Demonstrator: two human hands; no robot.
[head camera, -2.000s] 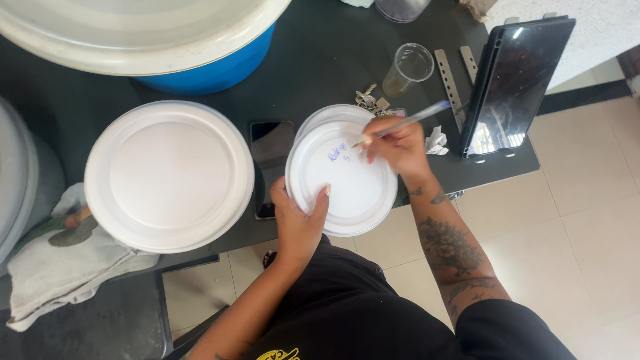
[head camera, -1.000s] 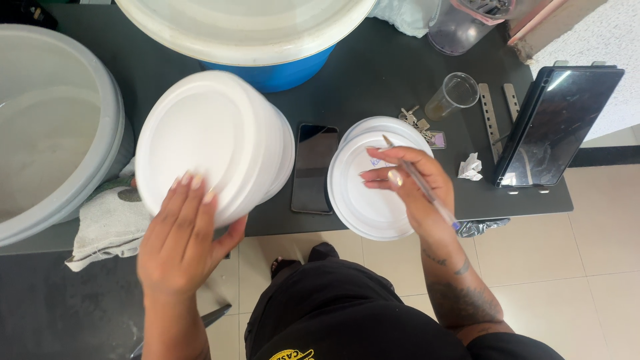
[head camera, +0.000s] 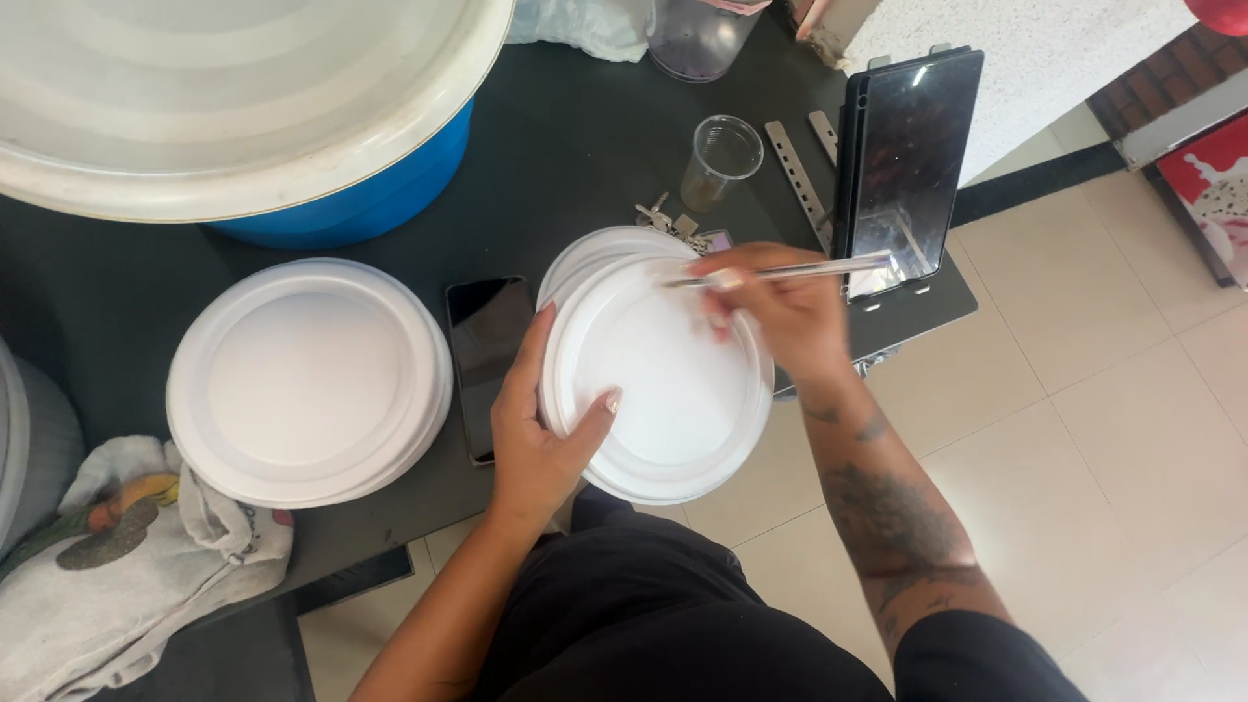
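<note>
My left hand (head camera: 546, 429) grips the lower left edge of a round white lid (head camera: 663, 380), its thumb resting on top. The lid lies on other white lids at the table's front edge; no writing shows on it. A clear ballpoint pen (head camera: 809, 270) is in my right hand (head camera: 780, 312), blurred, with its tip over the lid's upper part. To the left stands a stack of round white lids or lidded tubs (head camera: 302, 385); which of the two I cannot tell. A black phone (head camera: 483, 366) lies between the two stacks.
A large blue tub (head camera: 361, 200) with a translucent lid stands at the back left. Behind the lids are keys (head camera: 673, 222) and a clear plastic cup (head camera: 717, 166). A tablet (head camera: 912, 171) stands at the right edge. A printed cloth (head camera: 166, 575) lies at the front left.
My left hand has moved from the left stack to the lid on the right. The lid written on in blue two seconds ago is no longer in sight; a blank one is on top.
</note>
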